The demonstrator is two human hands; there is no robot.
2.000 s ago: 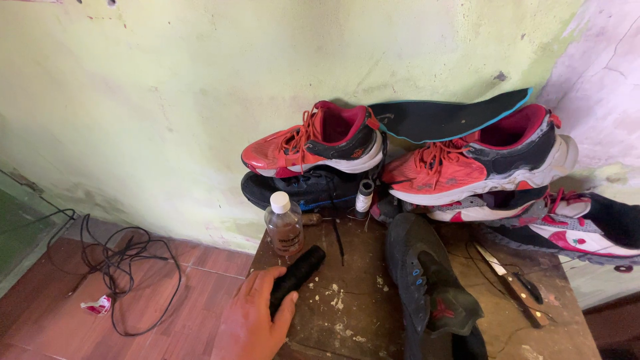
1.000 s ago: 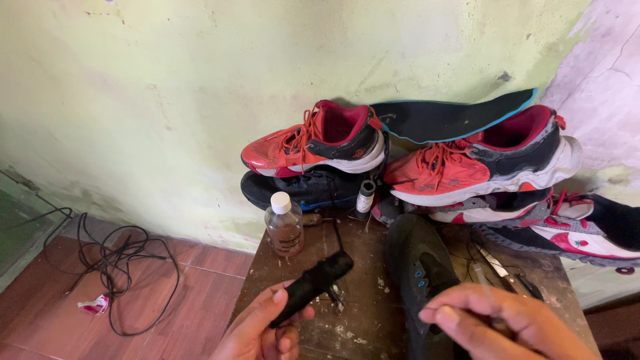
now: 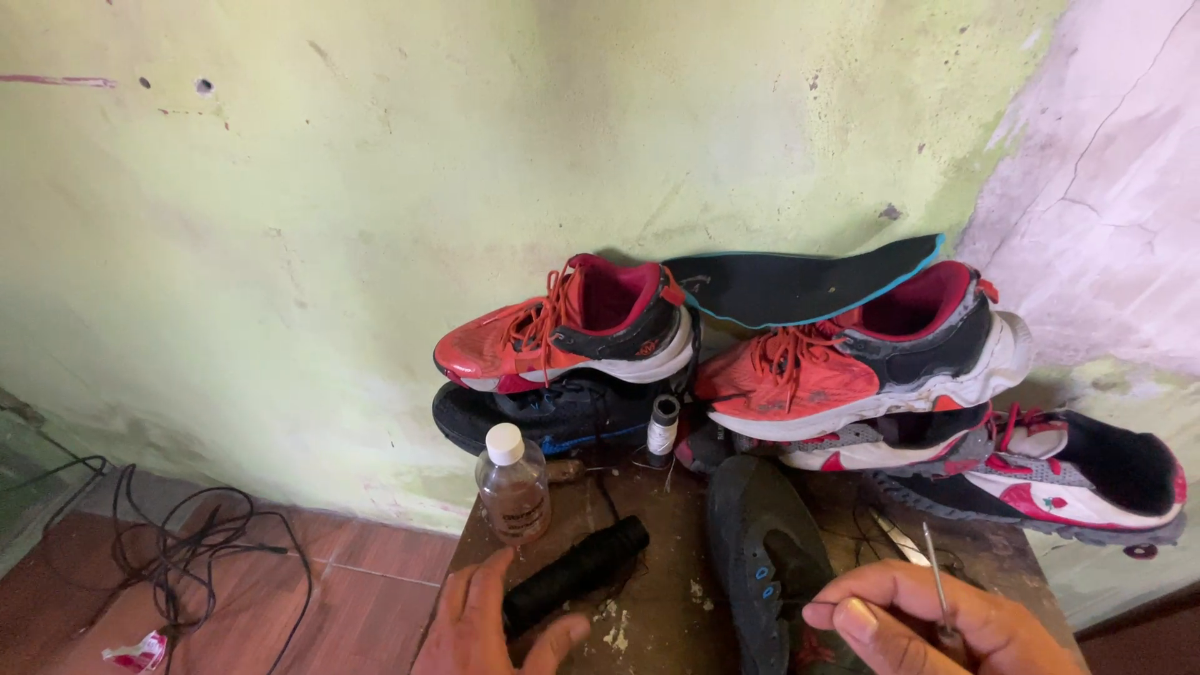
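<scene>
My left hand (image 3: 497, 619) is at the near end of a spool of black thread (image 3: 581, 567) lying on the wooden table (image 3: 656, 591), its fingers apart around that end. In my right hand (image 3: 923, 619), a thin metal awl (image 3: 937, 581) stands up between the fingers, and the thumb and forefinger pinch a dark thread. Between the hands rests a dark grey shoe (image 3: 764, 534) with blue eyelets, its lower part cut off by the frame. A white-capped clear bottle (image 3: 514, 497) is just beyond the left hand. A knife (image 3: 900, 537) lies beyond the right hand.
Against the wall, a red sneaker (image 3: 562, 333) sits on a black shoe (image 3: 553, 412); another red sneaker (image 3: 844, 366) is stacked right of it. A black insole (image 3: 806, 286) bridges them. A white thread spool (image 3: 662, 433) stands in front. Black cable (image 3: 187, 562) is coiled on the floor.
The black spool, held up in my left hand one second ago, is down on the table with the fingers loosened. My right hand, unseen two seconds ago, has come in over the shoe.
</scene>
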